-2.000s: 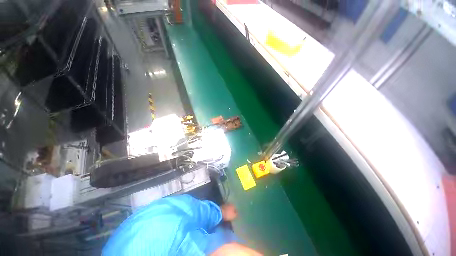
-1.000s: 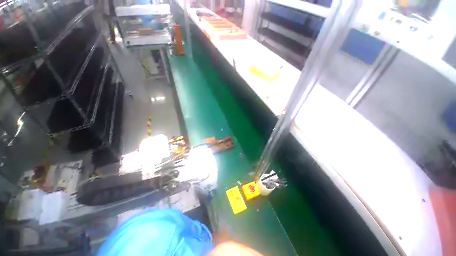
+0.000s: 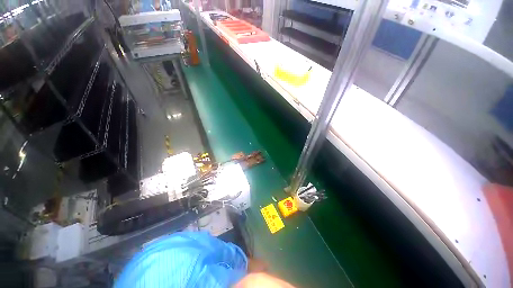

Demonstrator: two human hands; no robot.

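Note:
A blue sleeve [image 3: 183, 263] fills the bottom edge left of centre. Bare skin [image 3: 263, 279] shows beside it, blurred and cut off by the edge, with a darker skin patch just above. I cannot tell which of my hands this is, nor whether anything is held. A plain yellow label [image 3: 272, 219] and an orange-yellow label with a red mark [image 3: 288, 207] lie on the green bench [image 3: 287, 250]. A pale round cup [image 3: 304, 203] with thin items stands beside them, by the metal post.
A metal post [image 3: 332, 101] rises from the bench. Equipment with cables [image 3: 228, 185] and a brown-red object [image 3: 251, 159] lie beyond the labels. A raised white surface [image 3: 405, 152] runs along the right, with a yellow object [image 3: 292, 74] and orange-red trays [image 3: 242, 31]. Wire racks [image 3: 84, 124] hold dark panels at left.
The view has tilted up, showing more of the far bench and trays. The skin patches and sleeve now sit lower, closer to the bottom edge, than two seconds ago.

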